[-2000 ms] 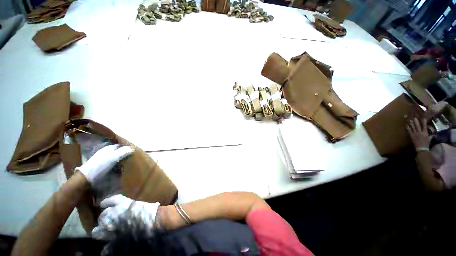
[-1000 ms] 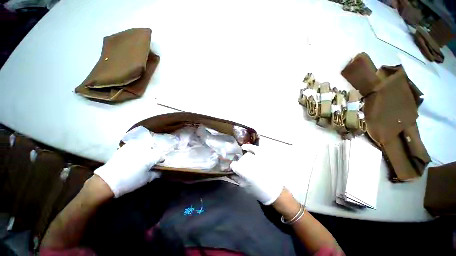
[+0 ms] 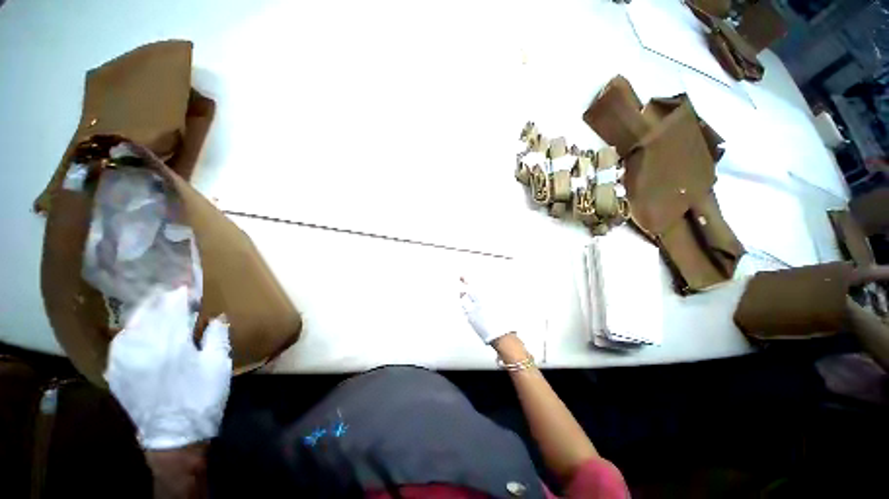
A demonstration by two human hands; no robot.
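A brown handbag [image 3: 239,283] stands open at the left table edge, its mouth towards me. A shiny see-through grey-white plastic bundle [image 3: 141,229] fills the mouth. My left hand [image 3: 171,370], in a white glove, is at the near end of the mouth, fingers over the plastic and rim, thumb apart on the bag's side. My right hand [image 3: 484,317], white-gloved, is low over the white table right of centre, holding nothing visible, its fingers pointing up and left. It is left of a stack of flat white rectangles [image 3: 624,292].
A folded brown bag [image 3: 141,97] lies behind the open one. Rolled tan straps with white bands [image 3: 575,180] lie beyond the stack, beside a pile of flat brown bags [image 3: 673,185]. Another person's arm touches a brown bag [image 3: 794,302] at right. Brown bags show below the left table edge.
The open handbag has moved from in front of me to the left, beside the folded bag. My right hand has let go of it and is apart from it over the table.
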